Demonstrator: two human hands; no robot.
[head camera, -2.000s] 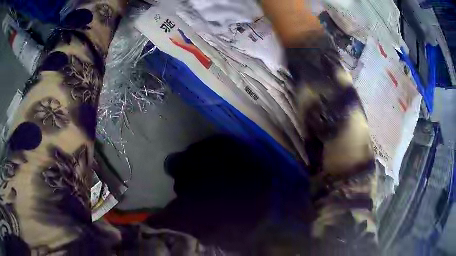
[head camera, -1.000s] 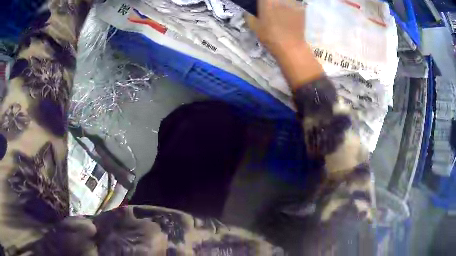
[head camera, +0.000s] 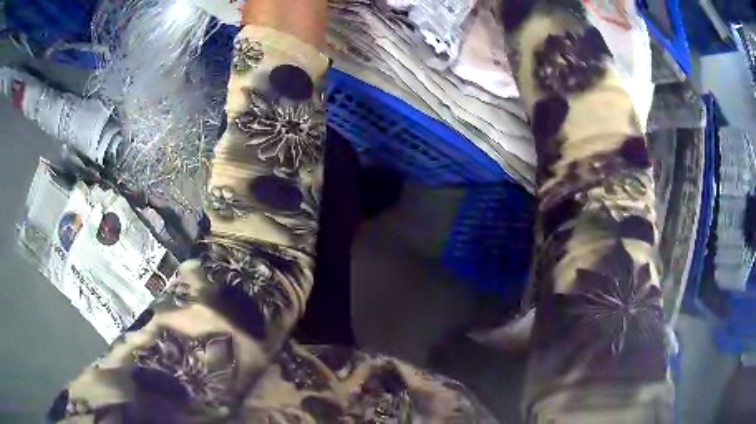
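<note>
The newspaper stack (head camera: 448, 95) lies at the top centre in layers with ragged edges, on a blue perforated crate (head camera: 406, 132). My left arm, in a flowered sleeve (head camera: 269, 124), reaches up to the stack's left end. Only my bare left wrist shows at the top edge; the hand is cut off. My right sleeve (head camera: 593, 166) crosses the stack's right part, and my right hand is beyond the top edge. What either hand holds is hidden.
Tangled shiny strands (head camera: 166, 91) hang left of my left sleeve. A rolled newspaper (head camera: 70, 116) and loose folded newspapers (head camera: 99, 248) lie on the grey floor at the left. Grey layered material (head camera: 680, 190) and blue crate edges stand at the right.
My left arm has swung right and now overlaps the stack's left end. My right hand has moved up out of the picture. More of the floor newspapers shows at the left.
</note>
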